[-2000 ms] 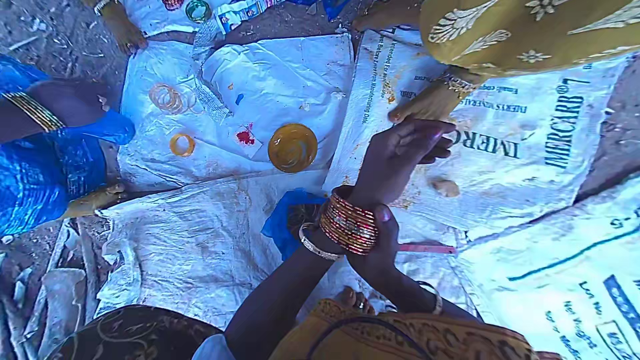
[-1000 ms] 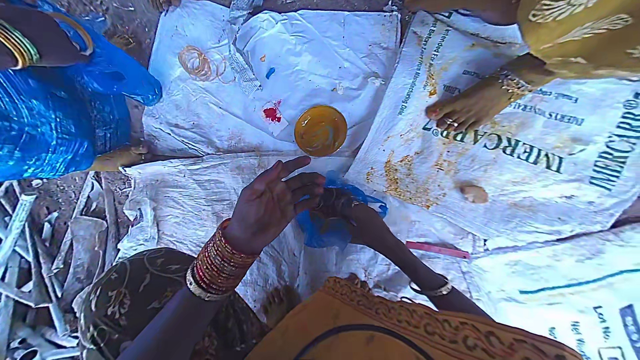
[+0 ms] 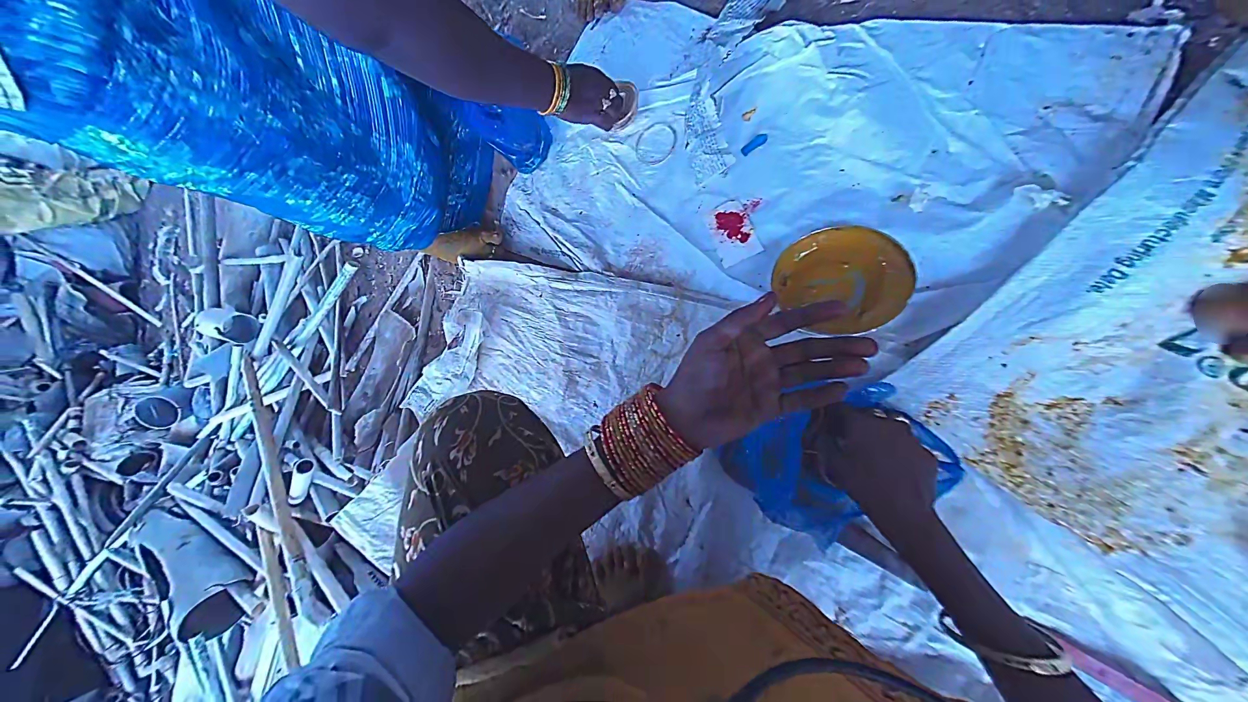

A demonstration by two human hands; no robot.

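My left hand, with red and gold bangles at the wrist, is spread palm up just below a round yellow dish; nothing lies in its palm. My right hand reaches into the mouth of a blue plastic bag; its fingertips are hidden there, so what they hold cannot be told. The dish has a smeared wet-looking inside. Left of it, red powder lies on a small pale piece of paper or film. A small blue piece lies farther up the white woven sacks.
A co-worker's hand holds a ring-shaped thing at the upper left, beside a pale ring. Sticks and broken pipe-like pieces fill the left side. Yellow-brown crumbs lie on the printed sack at the right.
My hands have come apart from the wrist hold seen in the oldest frame; my right hand has gone to the blue bag. The co-worker's hand has reached onto the sacks. The view has shifted left.
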